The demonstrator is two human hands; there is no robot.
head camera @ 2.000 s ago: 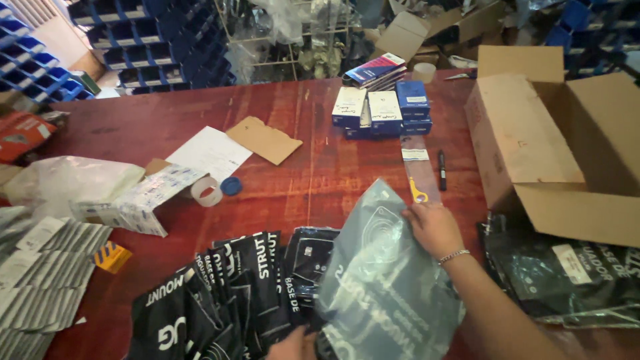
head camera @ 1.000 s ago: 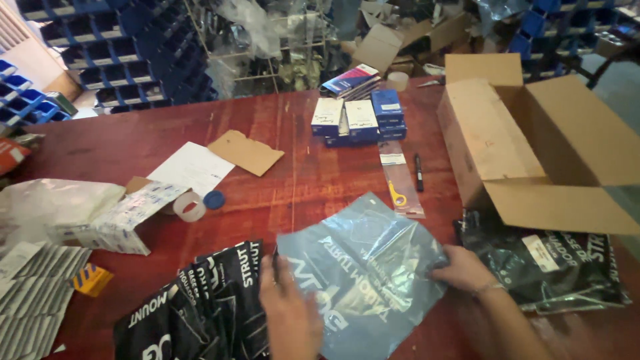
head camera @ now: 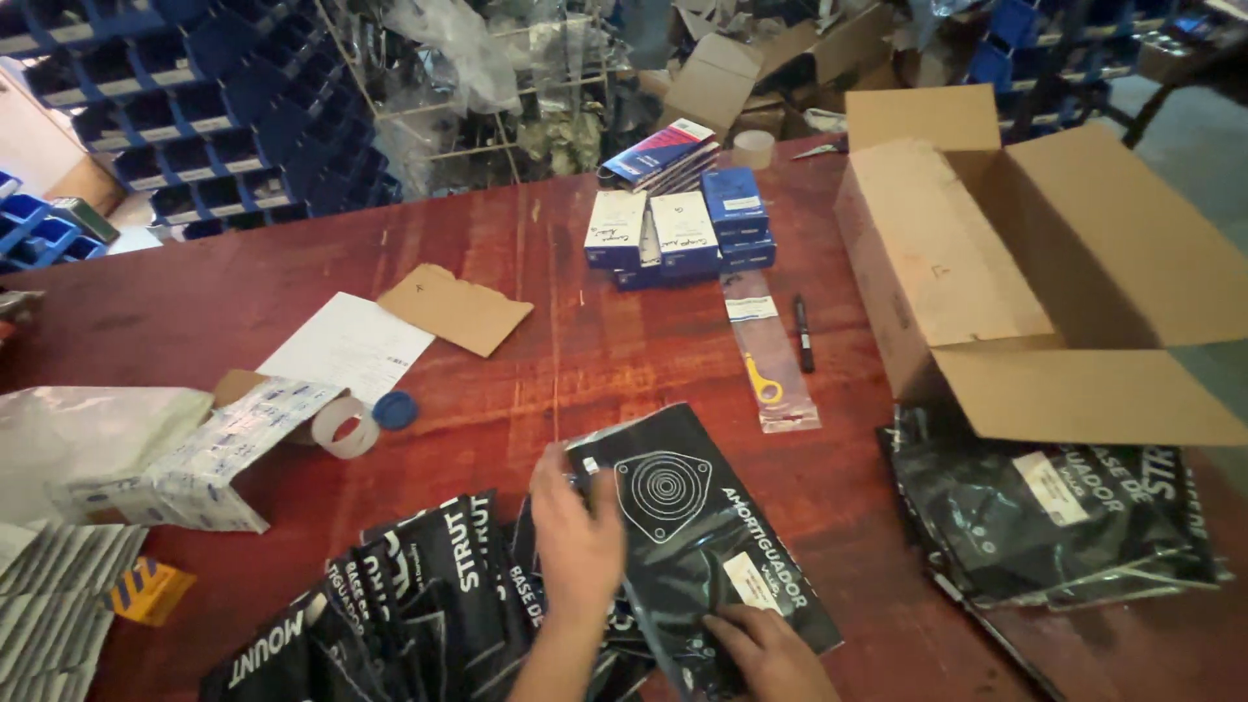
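A black printed plastic bag (head camera: 682, 507) with a ring drawing and a white label lies tilted at the lower middle of the table. At its upper left edge is my left hand (head camera: 582, 531), blurred, with the edge between thumb and fingers. My right hand (head camera: 765, 648) rests its fingers on the bag's lower part, just below the label. To the left, overlapping black printed bags (head camera: 419, 595) are fanned out, partly under my left forearm. More black bags (head camera: 1053, 517) are stacked at the right, partly beneath the carton.
An open cardboard box (head camera: 936, 253) stands at the right. Small blue and white boxes (head camera: 682, 229) are piled at the back, near a marker (head camera: 803, 333) and a clear bag with a yellow-handled tool (head camera: 765, 385). Tape (head camera: 345, 427), a blue disc (head camera: 395, 410) and cardboard (head camera: 456, 308) lie left.
The bag between my hands showed a cloudy grey-blue side earlier and now a black printed side. My left hand has moved from the bag's lower left to its upper left edge.
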